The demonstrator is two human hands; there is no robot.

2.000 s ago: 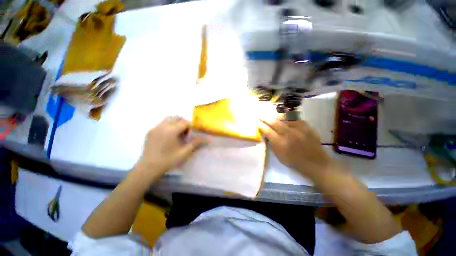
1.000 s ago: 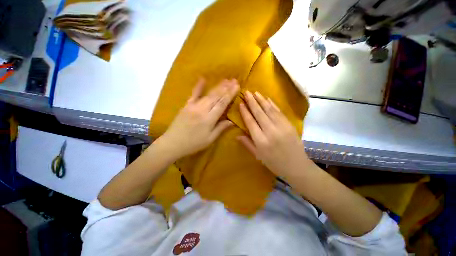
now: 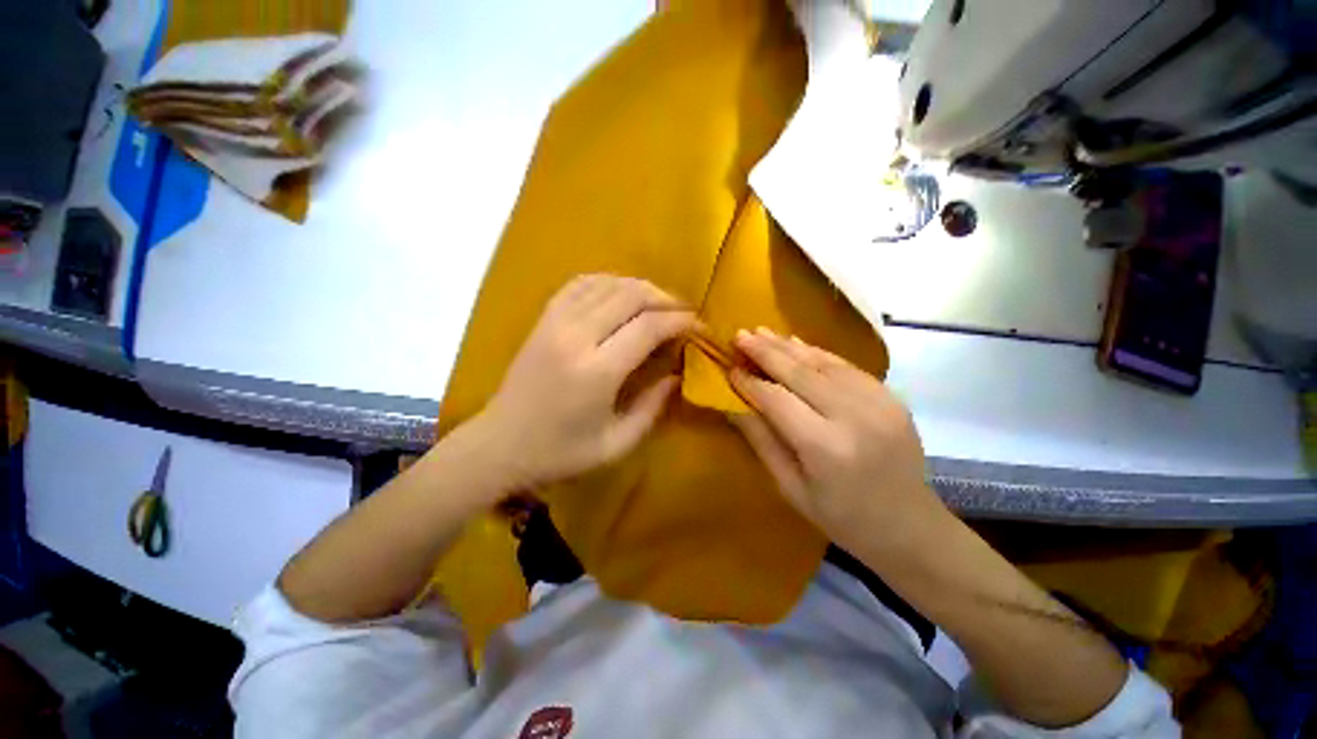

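Observation:
A mustard-yellow garment panel (image 3: 621, 188) lies over the table's front edge and hangs onto my lap. A small folded yellow pocket welt or flap (image 3: 709, 384) stands out at the middle of the panel. My left hand (image 3: 589, 378) pinches the fabric at the left end of the fold, fingertips bent. My right hand (image 3: 831, 426) holds the fold's right side between thumb and fingers. White lining (image 3: 823, 159) shows behind the panel's right edge. The fingertips partly cover the fold.
The sewing machine (image 3: 1040, 87) stands at upper right, with a smartphone (image 3: 1167, 282) beside it. Fanned cut pieces (image 3: 253, 108) lie at upper left. Scissors (image 3: 149, 505) lie on a white surface at lower left. Yellow pieces (image 3: 1141, 585) are below the table at right.
The panel was turned from its lining side to its yellow side and drawn over my lap. Since the last earlier frame, my flat hands have bent to pinch the fold, slightly lower.

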